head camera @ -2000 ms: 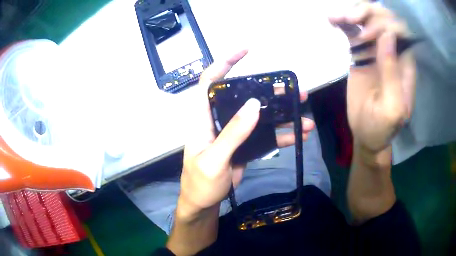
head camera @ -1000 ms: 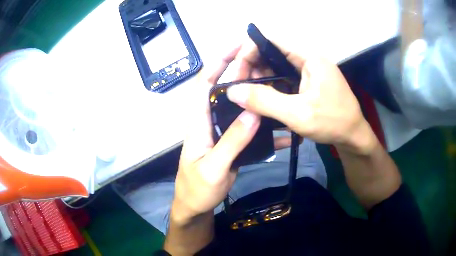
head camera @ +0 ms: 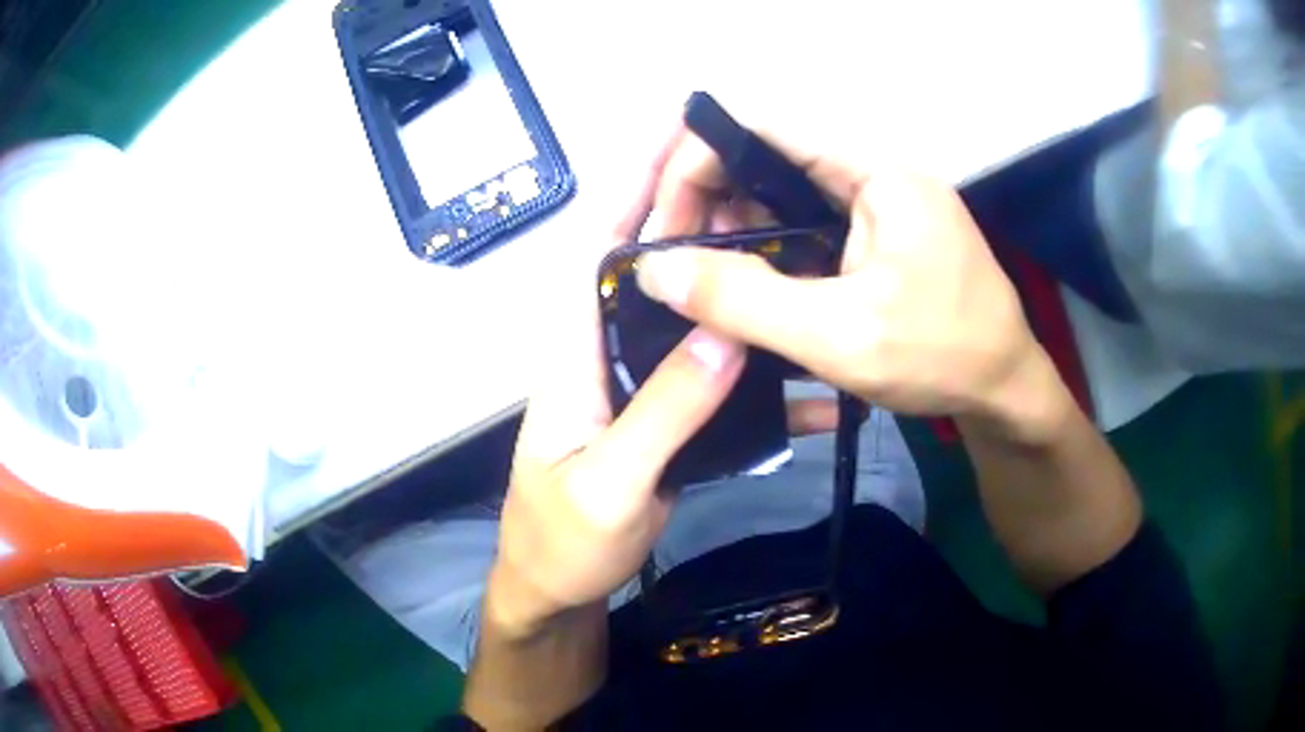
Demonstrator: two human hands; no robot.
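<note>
A black phone middle frame (head camera: 847,486) is held above my lap, its gold-spotted short end nearest my body. A dark shiny film (head camera: 723,429) covers its upper part. My left hand (head camera: 594,493) grips the frame from the left, thumb on the film and fingers behind. My right hand (head camera: 873,300) holds black tweezers (head camera: 766,172), their blunt end pointing up and left. Its thumb presses on the frame's top left corner; the tweezers' tips are hidden. A second phone frame (head camera: 551,157) lies on the table with a dark flap in its window.
The white table (head camera: 387,472) has its edge just beyond my lap. A white fan with orange trim (head camera: 115,529) stands at the left, above a red crate (head camera: 122,651). A neighbouring person's pale sleeve (head camera: 1216,243) is at the upper right. The floor is green.
My right hand came in from the right with the tweezers and its thumb now touches the frame's top. My left hand keeps its grip. The view shifted slightly.
</note>
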